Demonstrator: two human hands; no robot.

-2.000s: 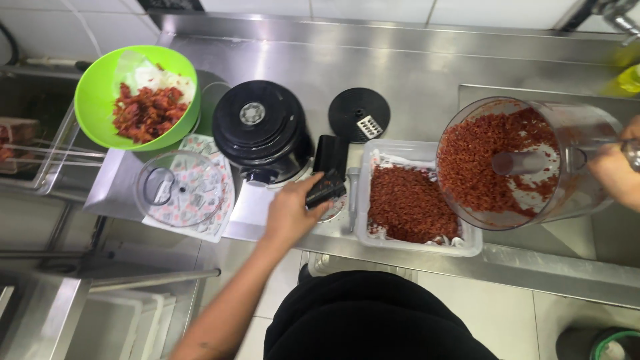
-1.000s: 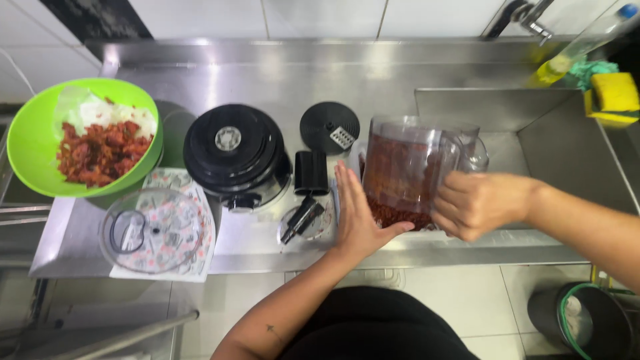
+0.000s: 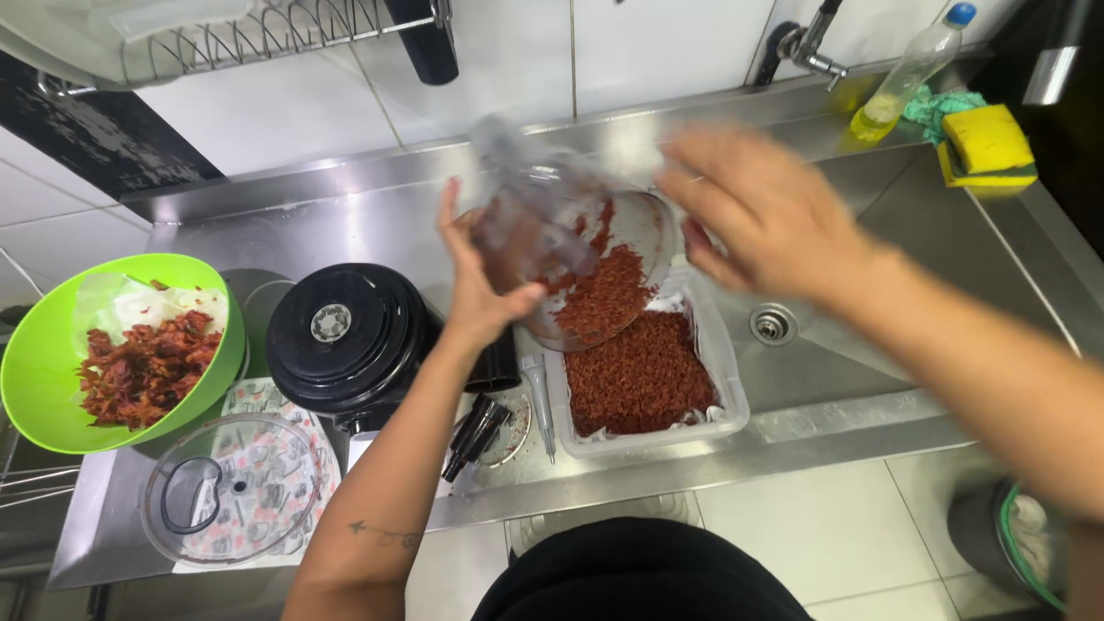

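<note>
My left hand grips the near left side of a clear food processor bowl, which is tilted with its mouth over a plastic tub. Reddish-brown ground food clings inside the bowl, and its handle side is blurred. My right hand, blurred by motion, is raised just right of the bowl with fingers apart, holding nothing. The white plastic tub, below the bowl, is filled with the same ground food. Left of the tub lie a grey slim tool and a black plastic attachment.
A black processor base stands left of my left forearm. Further left are a clear lid on a patterned cloth and a green bowl of reddish pieces. On the right are a steel sink, a sponge and a bottle.
My right hand has let go of the bowl and moved off it. My left hand has gone from beside the tub to the bowl's side. The bowl is now tilted differently, showing its inside.
</note>
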